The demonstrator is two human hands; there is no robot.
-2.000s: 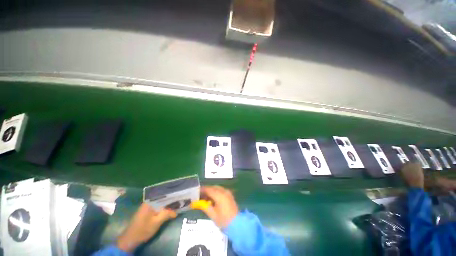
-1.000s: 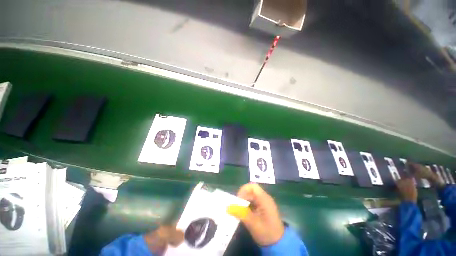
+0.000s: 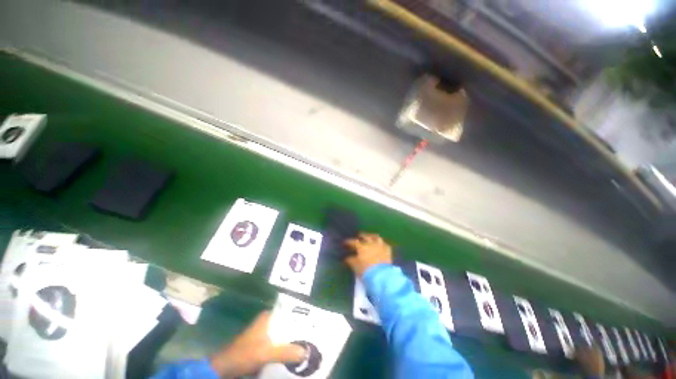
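Observation:
My left hand (image 3: 256, 348) grips a white printed outer sleeve (image 3: 315, 326) over the near ledge, thumb across its round watch picture. My right hand (image 3: 368, 254) reaches over the belt. Its fingers touch the near end of a dark inner box (image 3: 342, 224); whether they grip it is unclear. A narrow white printed piece (image 3: 296, 260) lies left of that box. My right sleeve partly covers another narrow piece (image 3: 363, 303). A wide white printed item (image 3: 242, 235) lies farther left; whether it holds a box is unclear.
A loose sleeve stack (image 3: 63, 311) lies on the near left ledge. Two dark boxes (image 3: 132, 190) and a sleeved box (image 3: 22, 135) are on the belt at left. Narrow pieces (image 3: 485, 302) and dark boxes run right, towards another person's blurred hand (image 3: 590, 360). A small open carton (image 3: 436, 111) is beyond.
The wide white item appeared on the belt after the first frame. My right hand has left the sleeve and moved forward to the dark box; my left hand still holds the sleeve. The view has tilted.

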